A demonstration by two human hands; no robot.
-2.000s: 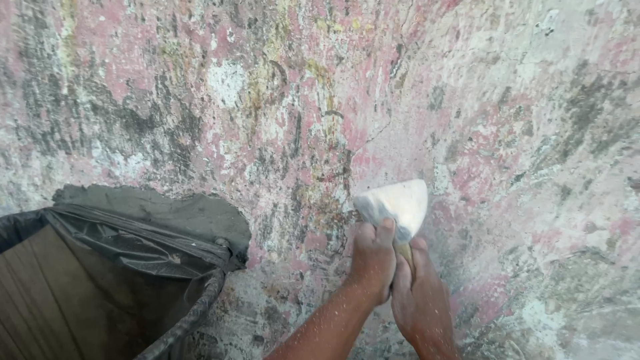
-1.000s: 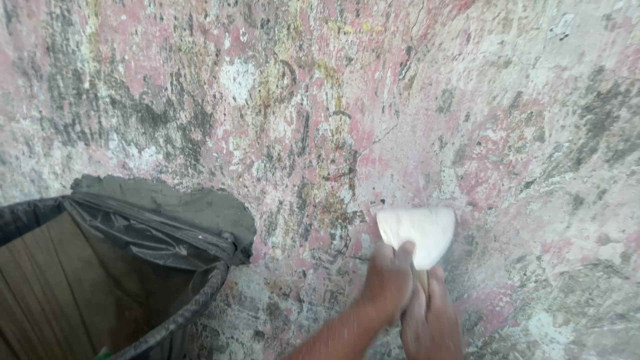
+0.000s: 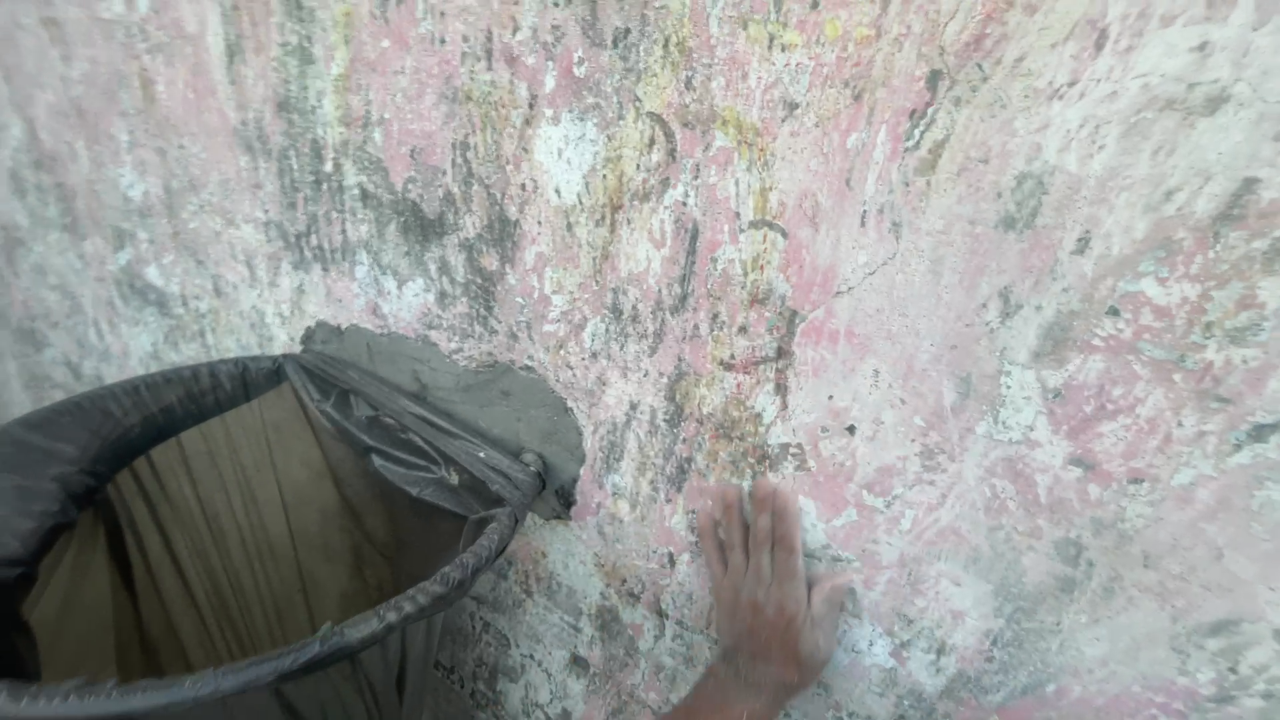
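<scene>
My left hand (image 3: 765, 590) lies against the worn wall (image 3: 850, 350), palm toward it, with its fingers pointing up and its thumb out to the right. Nothing shows in its grasp. Around it the wall has flaking pink and white paint, with yellowish streaks just above the fingertips. My right hand is outside the view, and so is the scraper.
A large round bin with a black plastic liner (image 3: 430, 595) stands at the lower left, close to the wall. Behind its rim a patch of grey mortar (image 3: 480, 400) covers part of the wall. A thin crack runs up the wall above my hand.
Earlier both my hands held a wide scraper with a whitish blade at the wall. My left hand has let go of it, and my right hand and the scraper have left the view.
</scene>
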